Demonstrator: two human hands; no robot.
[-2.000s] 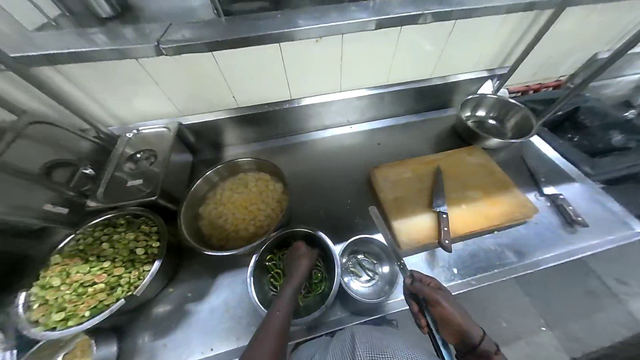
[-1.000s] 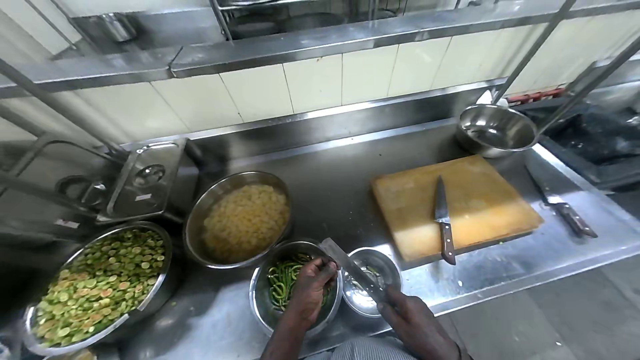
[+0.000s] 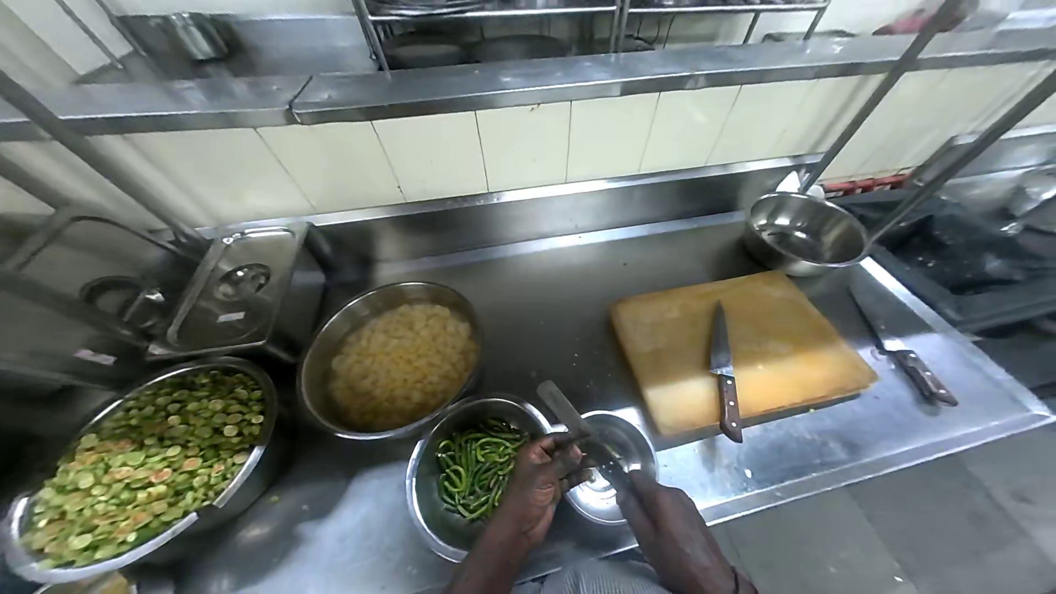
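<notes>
My right hand [image 3: 664, 524] grips a knife [image 3: 565, 408] by its handle, the blade slanting up and left over the gap between two bowls. My left hand [image 3: 540, 478] is at the blade beside the right edge of the bowl of green chillies, its fingers curled; whether a chilli is between them cannot be told. Green chillies [image 3: 478, 466] fill part of a steel bowl [image 3: 417, 495]. Under the knife and hands stands a smaller steel bowl [image 3: 635, 437], partly hidden, its contents hard to make out.
A wooden cutting board [image 3: 660, 355] bears another knife [image 3: 723, 371]; a third knife [image 3: 916, 363] lies to its right. A steel pan [image 3: 804, 235] stands behind. At left are a bowl of pale cut pieces [image 3: 404, 363], a tub of sliced green vegetables [image 3: 157, 462] and a lidded steel container [image 3: 239, 285].
My left hand has come up out of the chilli bowl to the knife. My right hand has moved left with the knife, over the smaller bowl.
</notes>
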